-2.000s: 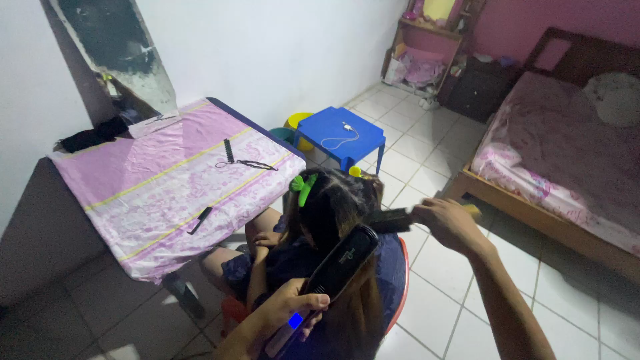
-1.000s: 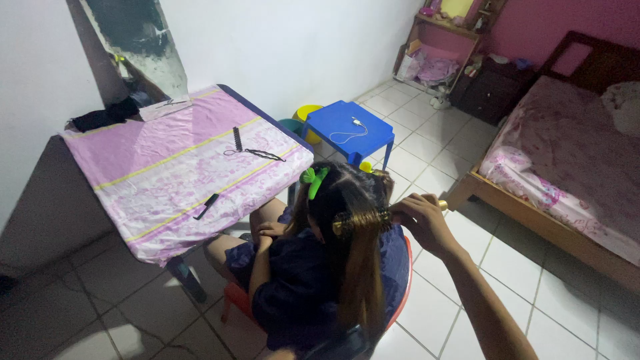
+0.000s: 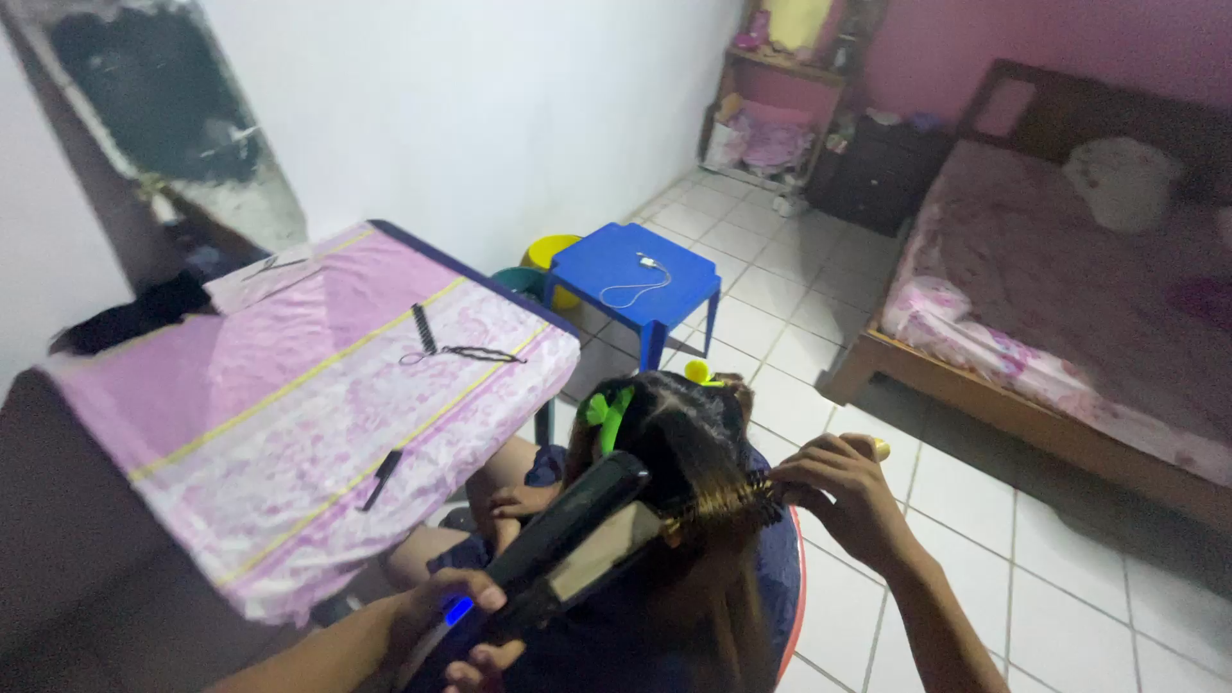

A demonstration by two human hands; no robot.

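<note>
A seated person's long dark hair (image 3: 683,433) fills the lower middle, parted and held by a green hair clip (image 3: 608,416) and a yellow hair clip (image 3: 701,372). My left hand (image 3: 472,611) grips a black hair straightener (image 3: 568,529) with a lit blue display; its plates are apart, just left of the hair. My right hand (image 3: 842,491) holds a round hairbrush (image 3: 741,502) by its handle, and its bristles lie in a section of hair at the back of the head.
At left stands a table with a pink patterned cloth (image 3: 327,414), bearing a black comb (image 3: 383,479) and other small items. A blue plastic stool (image 3: 630,265) with a white cable (image 3: 640,286) stands beyond the person. A wooden bed (image 3: 1049,414) is at right on the tiled floor.
The straightener, low and mostly out of view one second ago, is up beside the hair with its plates apart. My right hand still holds the brush in the hair.
</note>
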